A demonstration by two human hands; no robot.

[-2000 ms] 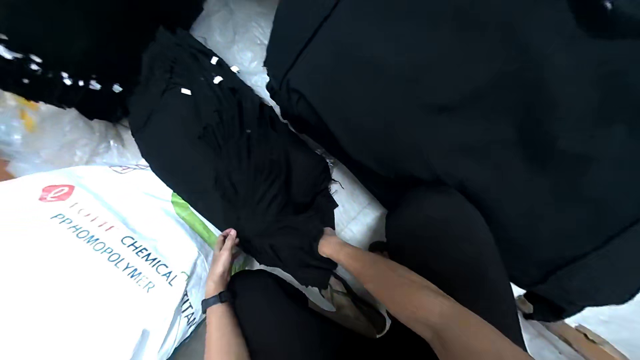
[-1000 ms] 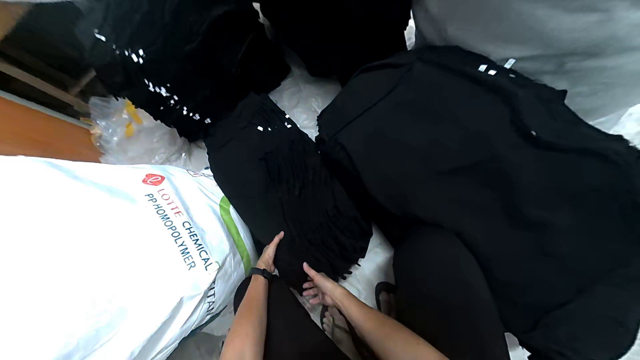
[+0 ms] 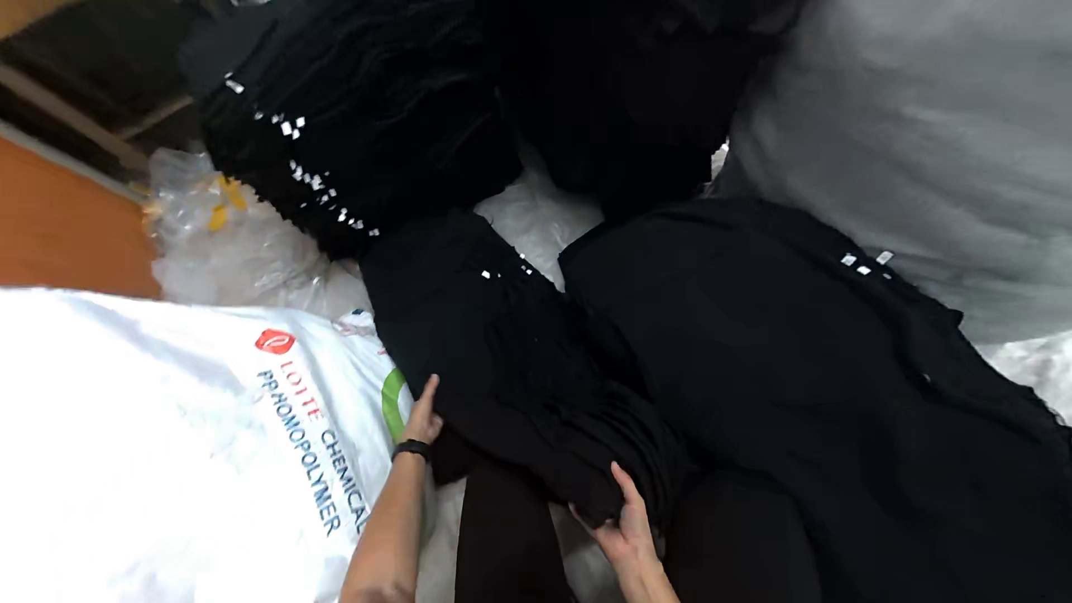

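Observation:
A stack of black fabric pieces [image 3: 502, 335] with small white tags lies in front of me, its near end over my legs. My left hand [image 3: 425, 414], with a black band at the wrist, lies along the left edge of the stack. At the near right corner, my right hand [image 3: 618, 515] grips the layered edge between thumb and fingers. To the right spreads a larger pile of black fabric [image 3: 779, 360], also with a few white tags.
A white printed woven sack [image 3: 167, 452] stands at the left. Clear plastic bags [image 3: 243, 251] lie behind it beside an orange panel [image 3: 67, 226]. More tagged black fabric [image 3: 377, 109] is heaped at the back. A large grey sack [image 3: 921, 151] is at the upper right.
My right hand, which was off the stack's near edge one second ago, has closed on its near right corner. The stack's near end has shifted right. The view has moved.

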